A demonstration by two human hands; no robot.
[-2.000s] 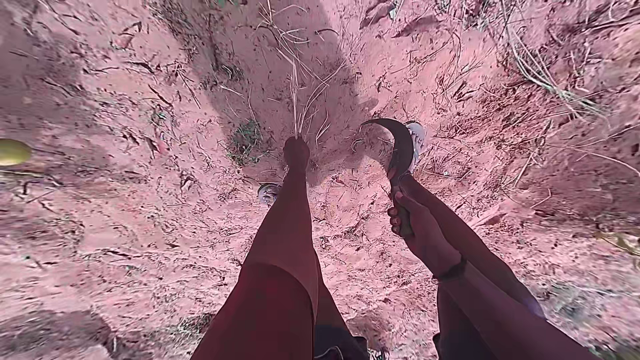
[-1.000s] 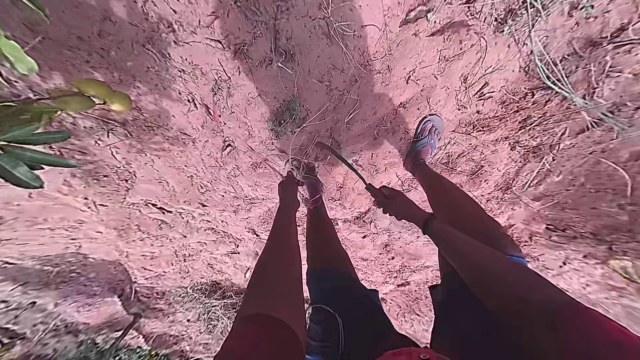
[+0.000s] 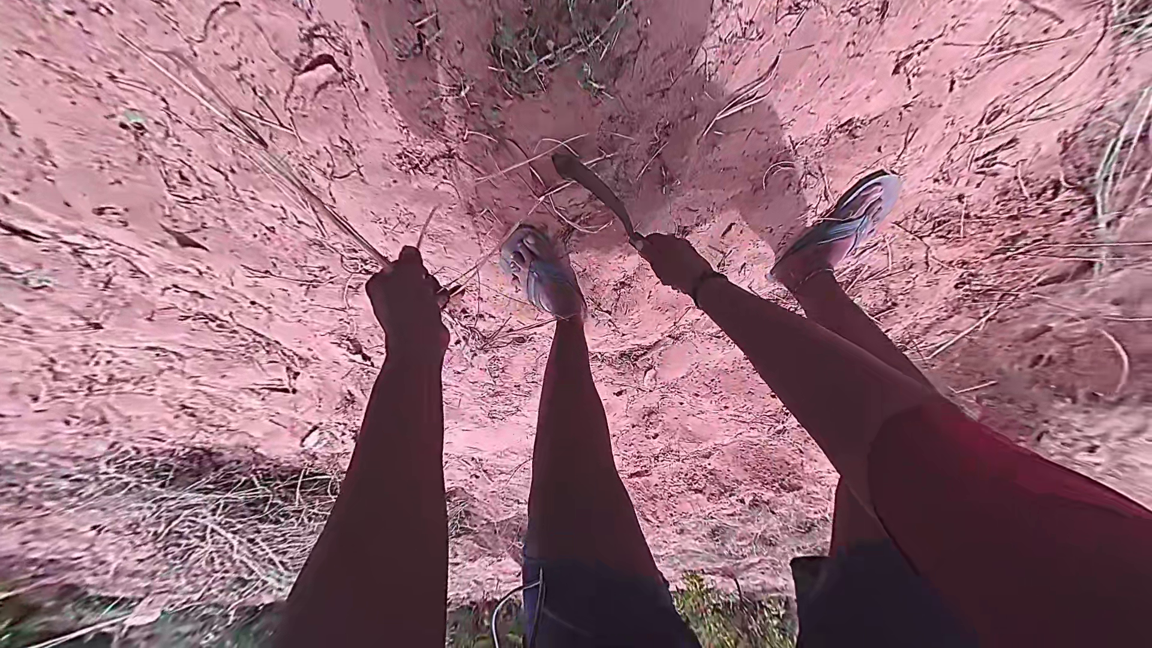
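My left hand (image 3: 407,292) is closed around a bundle of thin dry stalks (image 3: 306,191), which reaches up and to the left over the soil. In my right hand (image 3: 675,261) is the handle of a sickle; its dark curved blade (image 3: 596,184) points up and left, above the sandal on my left foot (image 3: 540,270). A few loose dry stems lie near the blade tip. Whether the blade touches any of them I cannot tell.
My right foot in a sandal (image 3: 841,225) stands on reddish soil to the right. Dry cut grass (image 3: 207,513) is heaped at the lower left. Green weeds (image 3: 558,45) grow at the top, with more low plants (image 3: 729,612) at the bottom edge.
My left hand has moved left, away from the left foot it was beside a second ago. The view has shifted, and the leafy branch at the left is out of sight.
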